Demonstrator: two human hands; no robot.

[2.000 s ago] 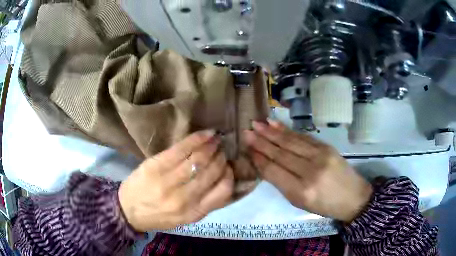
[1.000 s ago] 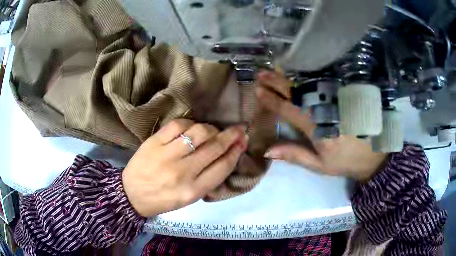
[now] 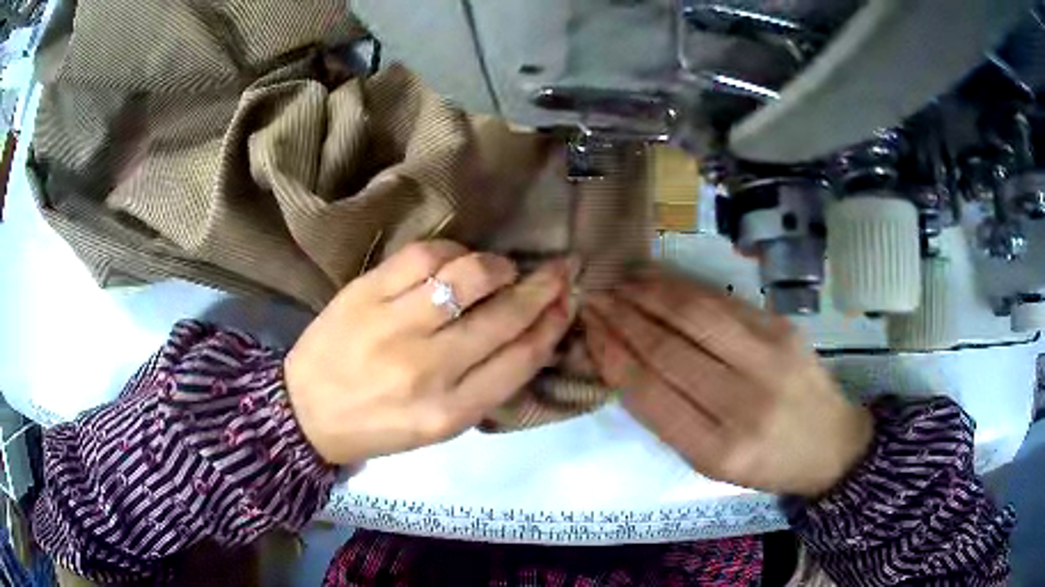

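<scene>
The brown corduroy garment (image 3: 149, 149) lies in a large heap left of the needle. Its narrow tubular end (image 3: 613, 218) runs under the presser foot (image 3: 587, 158) and curls toward me. My left hand (image 3: 430, 350), with a ring, grips the cloth with fingertips pinched just in front of the foot. My right hand (image 3: 722, 384) is slightly blurred, its fingertips on the cloth's right side, close to my left fingertips. The cloth beneath the fingers is partly hidden.
The grey-white machine head (image 3: 516, 57) hangs above the cloth. Cream tension knobs (image 3: 873, 255) stand at the right. A yellow-brown piece (image 3: 674, 189) sits beside the foot. The white table (image 3: 458, 476) has a printed ruler along its curved front edge.
My right hand has come back from beside the presser foot to the cloth near my left fingertips. The yellow-brown piece is now uncovered. The view has shifted, with the machine further right.
</scene>
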